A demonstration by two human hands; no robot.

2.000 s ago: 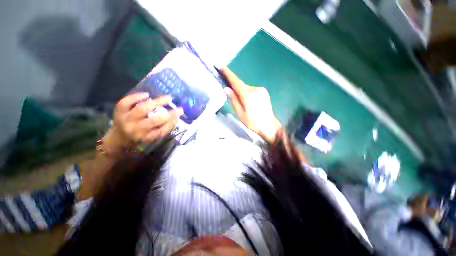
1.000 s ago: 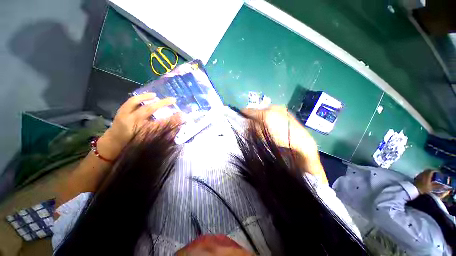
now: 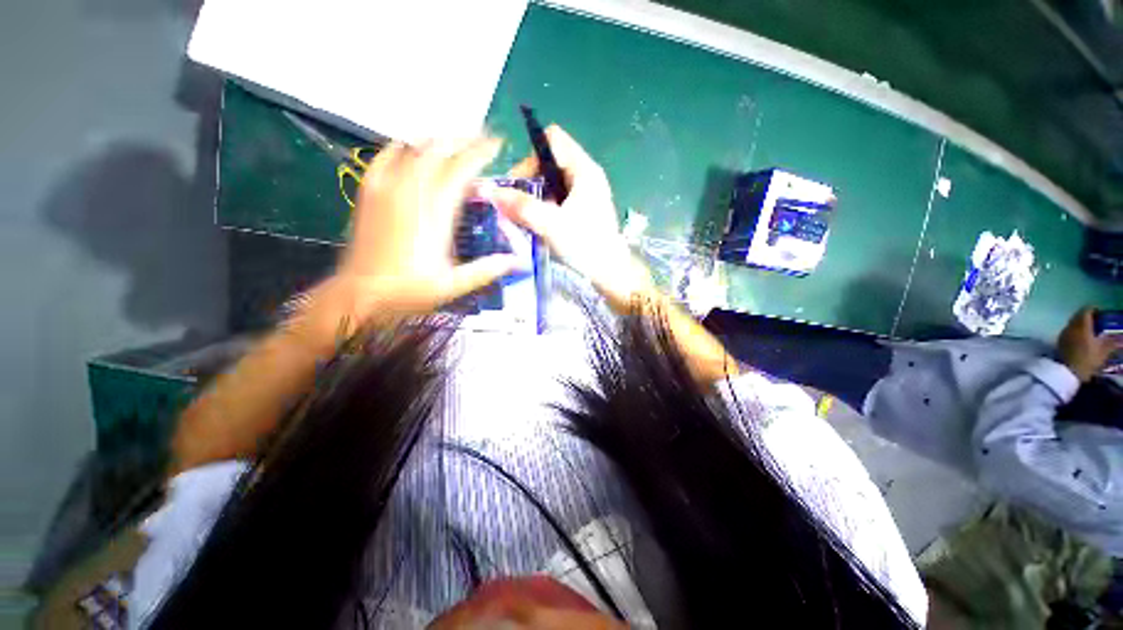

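A dark blue and white retail box (image 3: 482, 234) is held upright in front of my chest, mostly hidden by my hands. My left hand (image 3: 413, 228) is blurred, with fingers and thumb curved around the box's left side. My right hand (image 3: 579, 215) grips a thin black tool (image 3: 542, 148), a cutter or a pen, and its fingers also touch the box's top right. Another retail box (image 3: 788, 222) stands on the green bench to the right.
A white block (image 3: 370, 55) is on the bench at upper left, with yellow-handled scissors (image 3: 350, 179) beside it. Clear crumpled plastic (image 3: 690, 278) lies at the bench edge. A pile of scraps (image 3: 995, 283) is near a coworker's sleeve (image 3: 942, 382) at right. A green-topped crate (image 3: 136, 406) is at left.
The box has turned from its broad face to a narrow view between my hands. My right hand has come up into clear view with the black tool. The scene has shifted in the picture.
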